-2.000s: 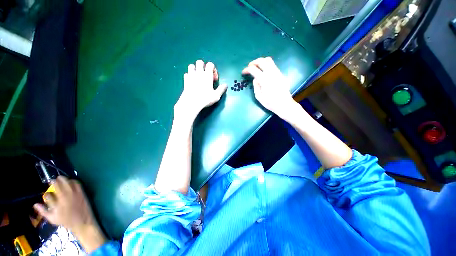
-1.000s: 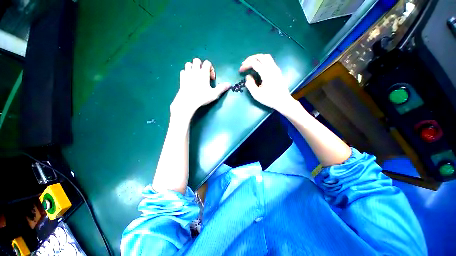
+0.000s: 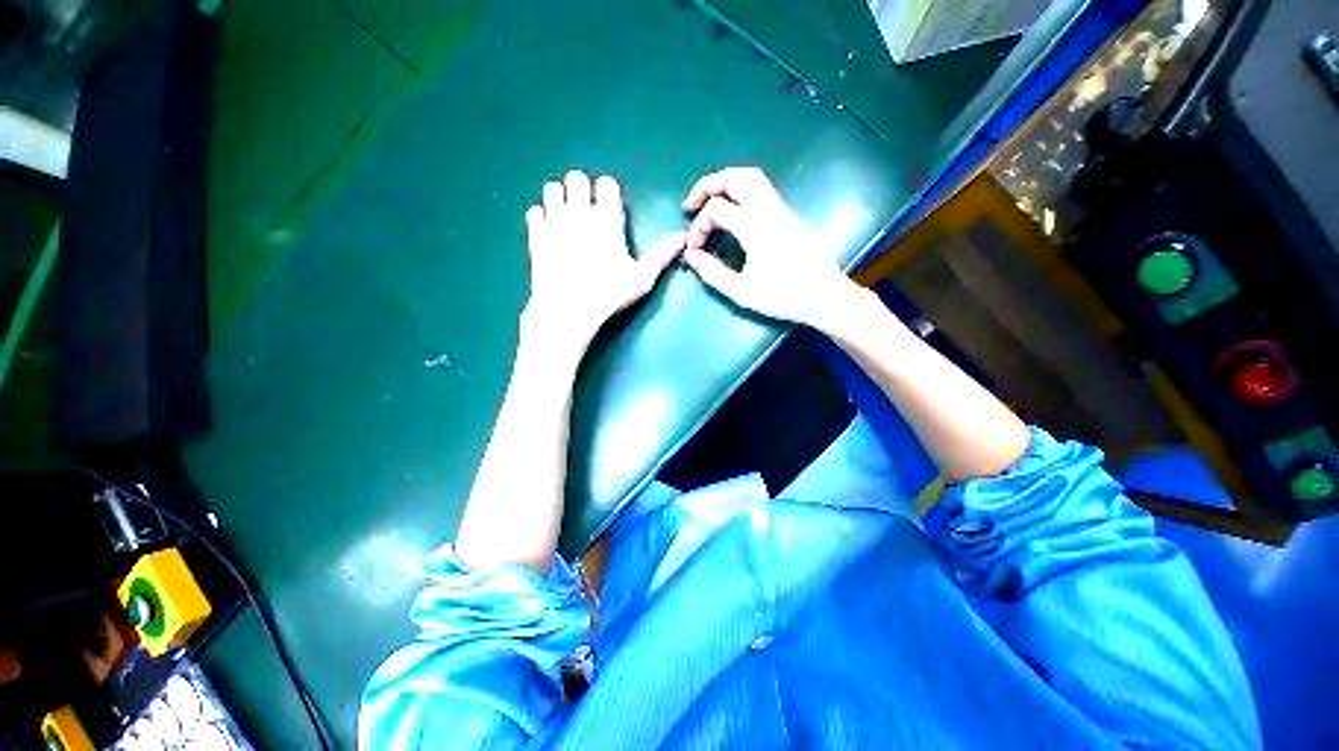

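Observation:
My left hand [image 3: 583, 261] lies flat, palm down, on the green table [image 3: 397, 264], its thumb stretched toward my right hand. My right hand [image 3: 756, 250] is curled, with thumb and fingertips near the tip of my left thumb. Only a trace of the small black pieces [image 3: 683, 264] shows between the fingertips; the rest is hidden by the hands. I cannot tell whether my right fingers grip a piece.
A press control panel with green [image 3: 1167, 267] and red [image 3: 1260, 376] buttons stands at right. A white carton [image 3: 955, 22] is at the top. A long black pad [image 3: 140, 220] lies at left. A yellow button box [image 3: 165, 602] with a cable is at lower left.
My right hand has moved left and its fingertips have closed in on my left thumb. The pile of black pieces, visible before, is now almost hidden. Another person's hand at lower left has gone.

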